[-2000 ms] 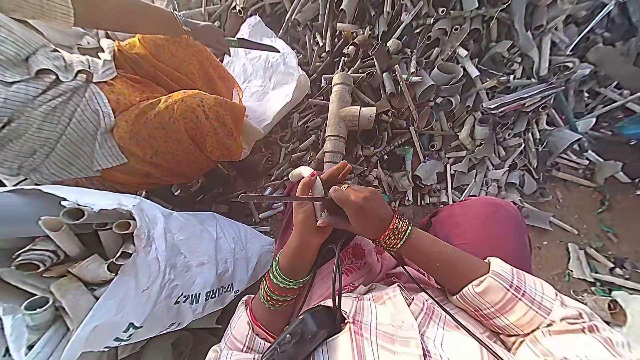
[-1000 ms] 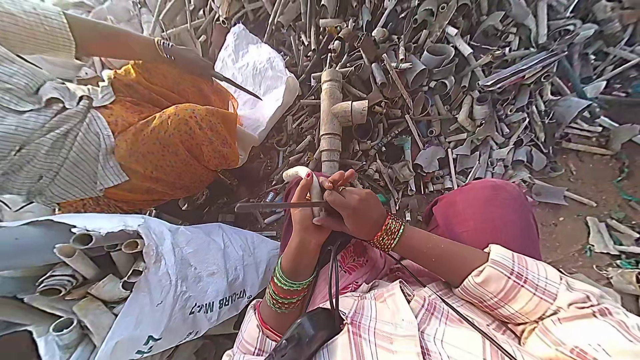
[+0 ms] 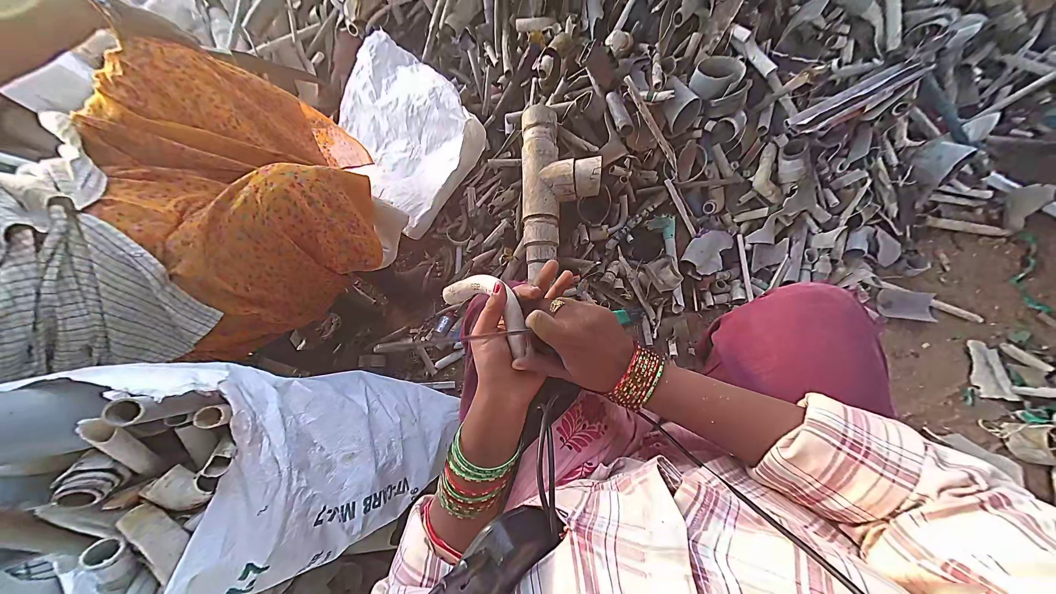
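My left hand (image 3: 503, 355) grips a curved white plastic pipe piece (image 3: 474, 285), its bend arching up to the left past the thumb. My right hand (image 3: 582, 342) is closed around one end of a thin dark blade (image 3: 487, 336), which lies across the pipe piece and sticks out to the left; its handle is hidden in the fist. Just beyond both hands, a grey plastic pipe with a tee fitting (image 3: 540, 181) points away from me. Where its near end rests is hidden by my hands.
A large heap of scrap plastic pipes (image 3: 718, 78) spreads ahead and right. At lower left stands a white woven sack (image 3: 330, 462) of pipe pieces. Another person in orange cloth (image 3: 239, 206) sits at upper left, beside a white sack (image 3: 404, 124). Bare soil (image 3: 940, 346) shows at right.
The other person's arm and long blade, seen at the upper left earlier, no longer show clearly. Less of my blade sticks out to the left of my left hand. The view has shifted a little.
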